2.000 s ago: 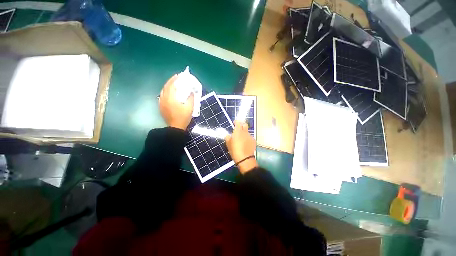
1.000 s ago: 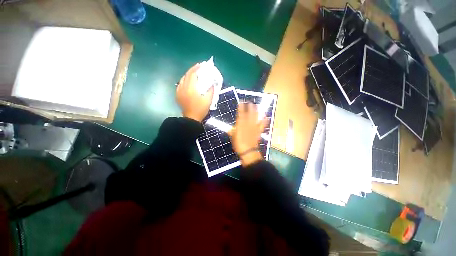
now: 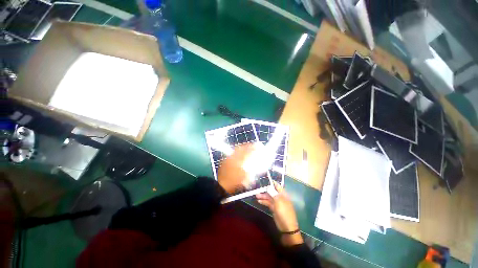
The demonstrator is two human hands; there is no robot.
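Note:
A dark solar panel with white grid lines lies tilted in front of me, over a second panel at its right. My left hand is blurred on the top panel, pressing a white rag against its face; glare hides the rag's outline. My right hand pinches the top panel's near right corner between thumb and fingers. A thin black cable lies on the bench just beyond the panels.
An open carton with a white stack is at left, a water bottle behind it. White sheets lie right of my hands. A panel pile covers part of the cardboard. An orange-yellow tape roll is at the lower right edge.
My left hand has moved with the rag from the panel's left side onto its face. My right hand has moved from the panel's face to its near corner. The view has shifted.

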